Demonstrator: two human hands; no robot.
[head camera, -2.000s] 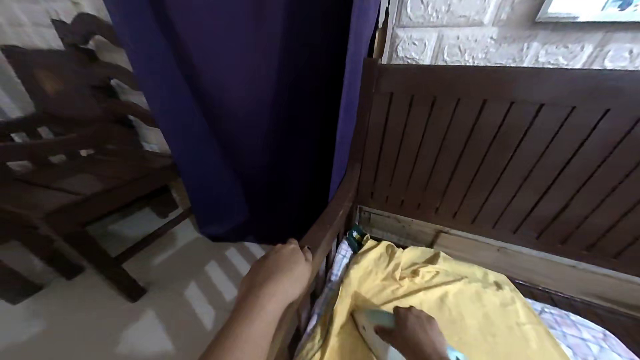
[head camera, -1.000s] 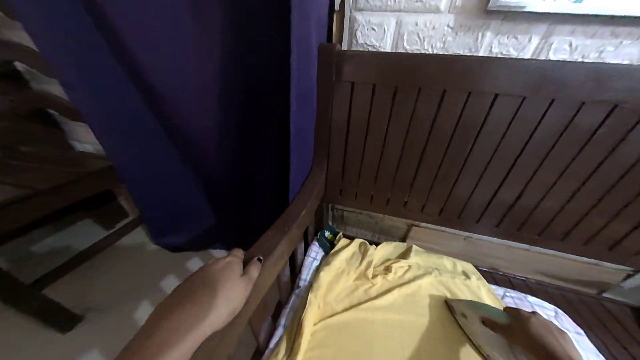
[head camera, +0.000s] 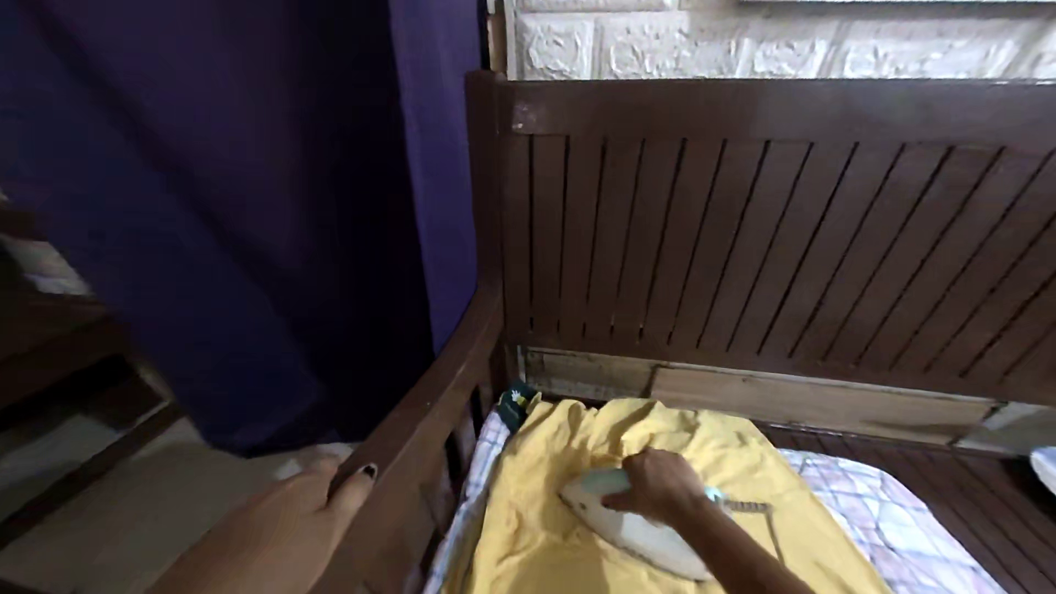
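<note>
My right hand (head camera: 660, 487) is closed around the handle of a pale clothes iron (head camera: 635, 528), which lies on a yellow cloth garment (head camera: 536, 503). The iron's tip points to the upper left, and its cord leaves the back end toward the right. Wrinkles show in the garment near the bench back. Beneath the garment is a checked padded cloth (head camera: 891, 503), seen at both sides. My left hand (head camera: 305, 511) rests on the wooden armrest (head camera: 412, 412), its thumb over the top edge; the other fingers are mostly hidden.
The slatted bench back (head camera: 742, 231) rises behind the garment, against a white brick-patterned wall (head camera: 660, 41). A purple curtain (head camera: 247, 206) hangs beyond the armrest at left. A dark green item (head camera: 516, 404) lies in the bench corner. A white object (head camera: 1046, 466) is cut off at the right edge.
Since one second ago, my right hand has moved the iron left across the yellow garment. My left hand stays on the armrest. The view has shifted to the right since the earliest frame.
</note>
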